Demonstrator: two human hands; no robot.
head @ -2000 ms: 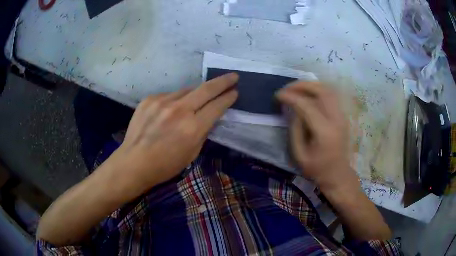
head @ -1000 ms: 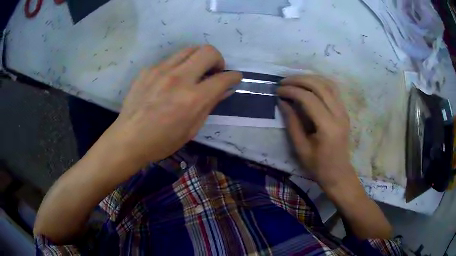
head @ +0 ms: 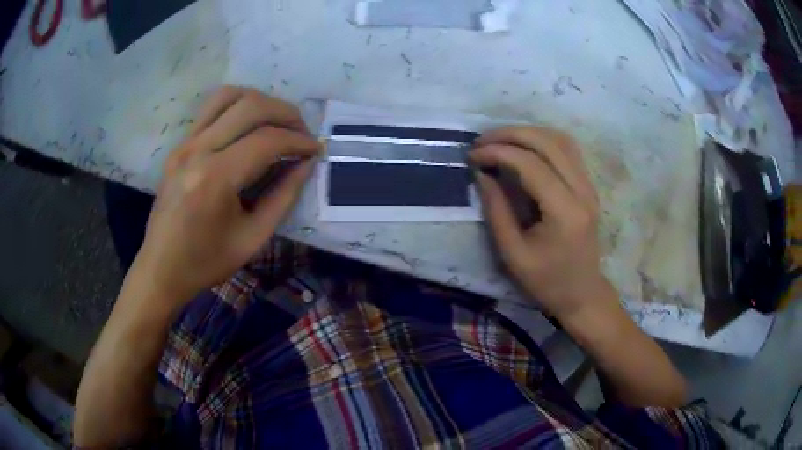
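Observation:
A charcoal fabric piece (head: 400, 183) lies flat on a slightly larger white interfacing rectangle (head: 396, 214) on the table in front of me. A narrow grey folded strip (head: 396, 152) with white edges lies lengthwise across the upper part of the charcoal piece. My left hand (head: 230, 180) pinches the strip's left end between thumb and forefinger. My right hand (head: 541, 198) pinches its right end; the fingertips partly hide that end.
The iron (head: 743, 228) is parked at the table's right edge. Crumpled white scraps (head: 725, 61) lie upper right. Finished strips (head: 422, 12) lie at the far side. Red scissor handles (head: 44, 22) and a dark cloth remnant (head: 145, 19) are upper left. The table (head: 290, 53) is littered with threads.
The grey strip with white edges now lies over the charcoal piece, which was bare two seconds ago. My left hand has moved left to the strip's end, uncovering the piece's left side.

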